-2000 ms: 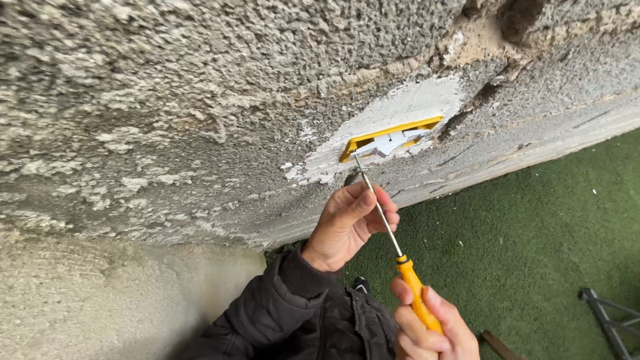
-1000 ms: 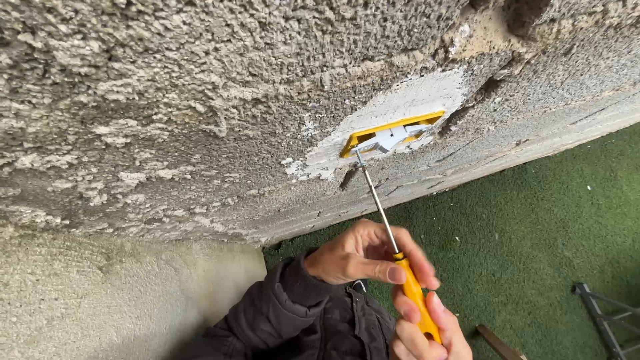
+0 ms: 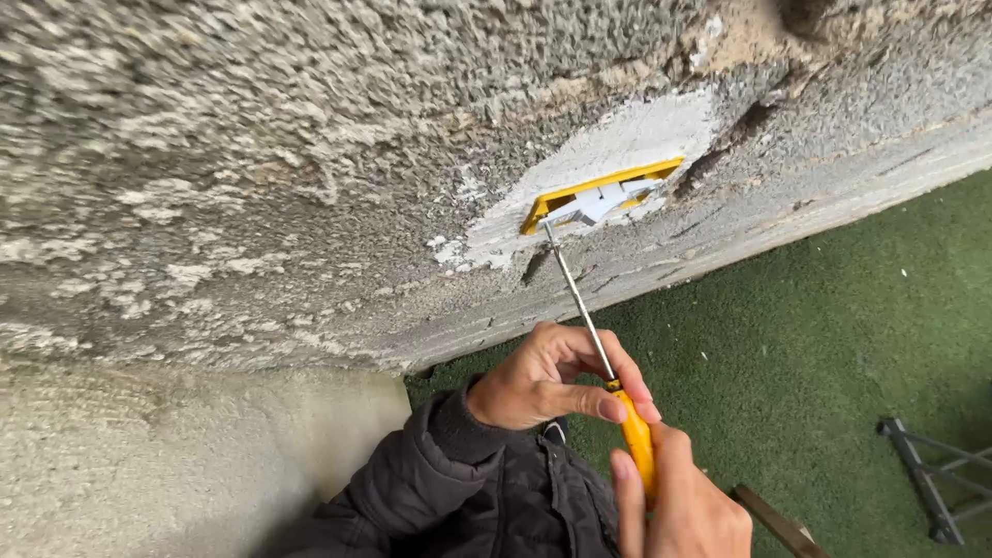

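Observation:
A yellow electrical wall box (image 3: pixel 601 186) sits in a white plaster patch (image 3: pixel 620 139) on a rough wall, with white module parts (image 3: pixel 597 203) across its opening. The tip of a screwdriver (image 3: pixel 577 298) rests at the box's left end. My left hand (image 3: pixel 570 380) has thumb and fingers around the front of its yellow handle, just behind the shaft. My right hand (image 3: pixel 682 496) grips the back of the handle. Whether the tip sits in a screw is too small to tell.
Rough grey wall (image 3: pixel 271 155) fills the upper view, with a broken hollow (image 3: pixel 806 19) at top right. A smoother pale wall (image 3: pixel 194 457) meets it at lower left. Green turf (image 3: pixel 775 349) covers the ground, where a wooden piece (image 3: pixel 775 523) and a metal frame (image 3: pixel 918 480) lie or stand.
My left hand has moved from beside the screwdriver's shaft down to the front of its handle. The tip stays at the box's left end, and my right hand remains on the handle.

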